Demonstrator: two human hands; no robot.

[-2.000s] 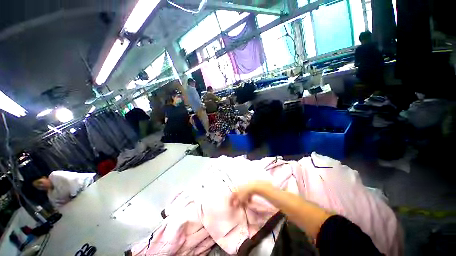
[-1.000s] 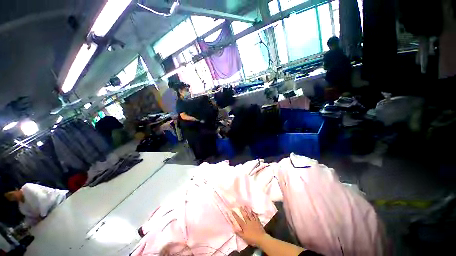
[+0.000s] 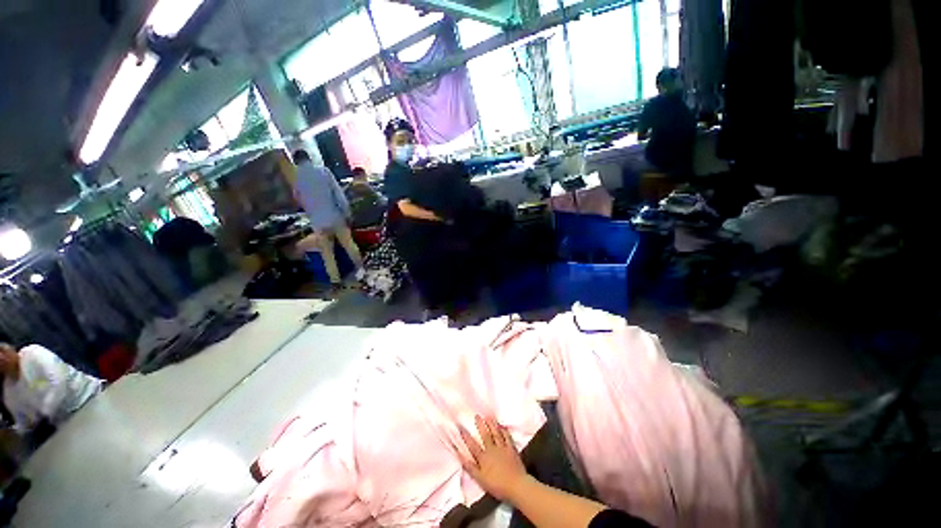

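Note:
A large heap of pale pink garments [image 3: 413, 397] covers the near part of the white-topped table and hangs over its right side. My right hand [image 3: 493, 456] reaches in from the bottom right and lies palm down on the pink cloth, fingers spread, holding nothing. A dark band [image 3: 469, 513] shows at the bottom below my hand, and dark cloth lies in the gap right of it. A thin dark line [image 3: 593, 329] marks the top of the heap. My left hand is not in view.
The white table [image 3: 222, 413] with a seam runs to the left. Grey garments [image 3: 201, 332] lie at its far end. A person in white bends at the left edge. Beyond the table, a masked person carries dark cloth near a blue bin [image 3: 593, 287].
The view has swung right. My right hand has gone from blurred above the cloth to flat on it. The masked person has come nearer and stands beyond the table with dark cloth.

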